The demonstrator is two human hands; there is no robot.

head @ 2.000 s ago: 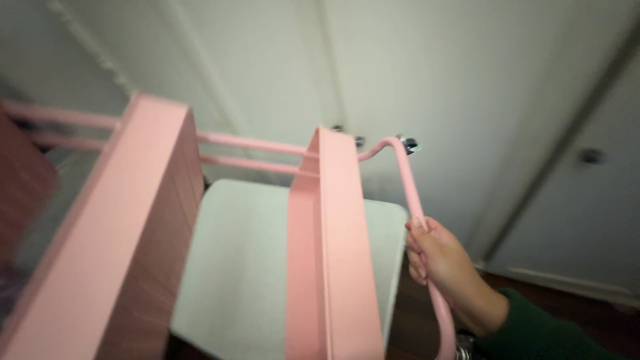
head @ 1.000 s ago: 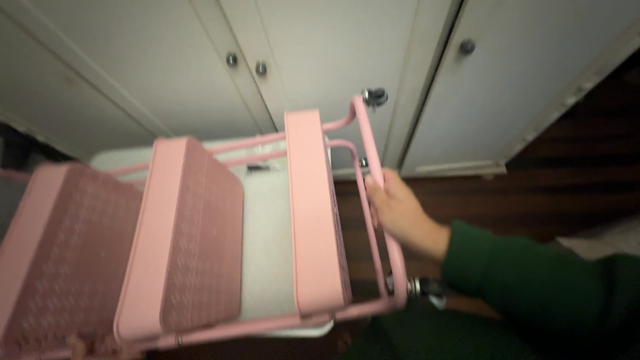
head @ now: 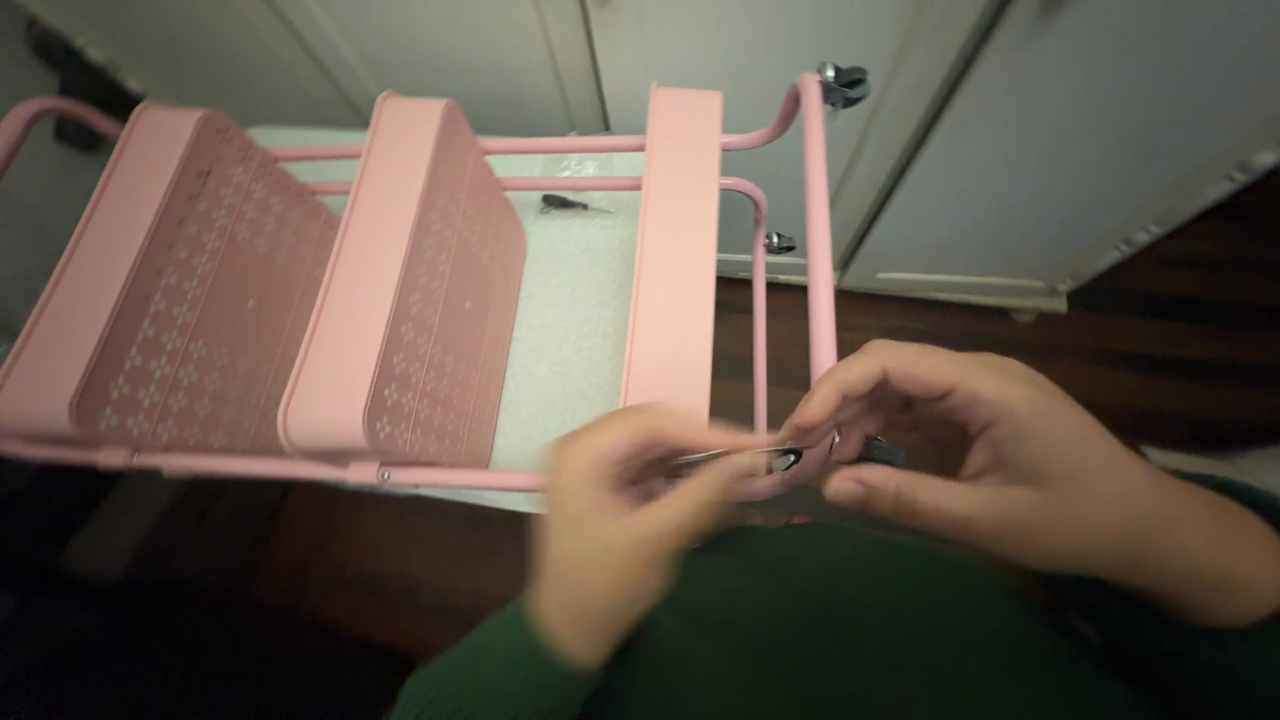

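A pink metal trolley with three perforated baskets lies on its side over a pale surface, its casters at the right end. At its lower right corner, my left hand is blurred and closed on a thin metal tool, perhaps a small wrench. Close to the tool's tip, my right hand has its fingers curled near the bottom tube and a caster; whether it grips anything is hard to tell. Two more casters show, one at the top right corner and one below it.
Beneath the trolley is a pale tabletop bearing a small black-handled screwdriver and a clear plastic bag. Pale cabinet doors stand just behind the trolley. Dark wooden floor shows at the right.
My right hand has let go of the end tube and moved down to the lower corner. My left hand has come from the lower left to that corner, with the thin metal tool.
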